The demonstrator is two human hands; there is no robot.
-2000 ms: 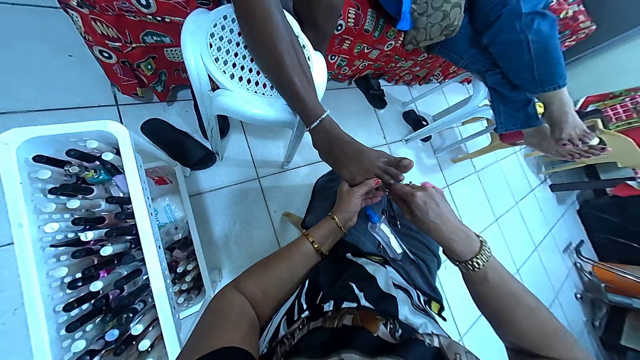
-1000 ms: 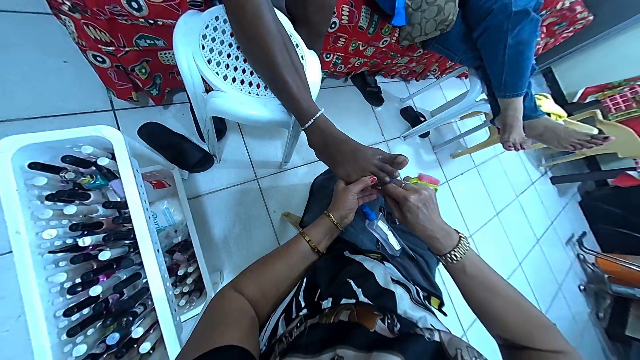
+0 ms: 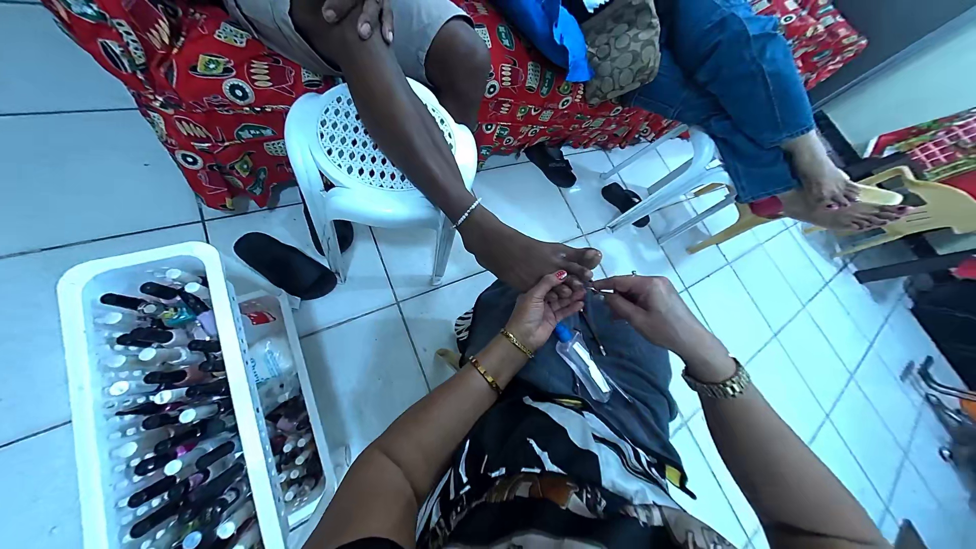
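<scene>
Another person's bare foot (image 3: 526, 255), with a beaded anklet, reaches over my lap from the upper left. My left hand (image 3: 540, 309), with red nails and gold bracelets, holds its toes from below. At the smaller toes, my right hand (image 3: 644, 305) pinches a thin metal implement (image 3: 598, 290); its exact kind cannot be told. A clear plastic bottle with a blue cap (image 3: 585, 370) lies on the dark cloth (image 3: 496, 328) over my lap. Beside the bottle rests another slim tool (image 3: 595, 335).
A white plastic basket (image 3: 69, 343) of nail polish bottles stands at the left, a second basket (image 3: 313, 427) beside it. A white plastic chair (image 3: 343, 202) and black slippers (image 3: 284, 265) are ahead. Another person's crossed feet (image 3: 827, 187) rest at the right, near a yellow chair (image 3: 930, 206).
A pink and yellow item seen by my right hand one second ago no longer shows there. My left hand stays on the foot. The other person's feet at the right have shifted to a crossed position.
</scene>
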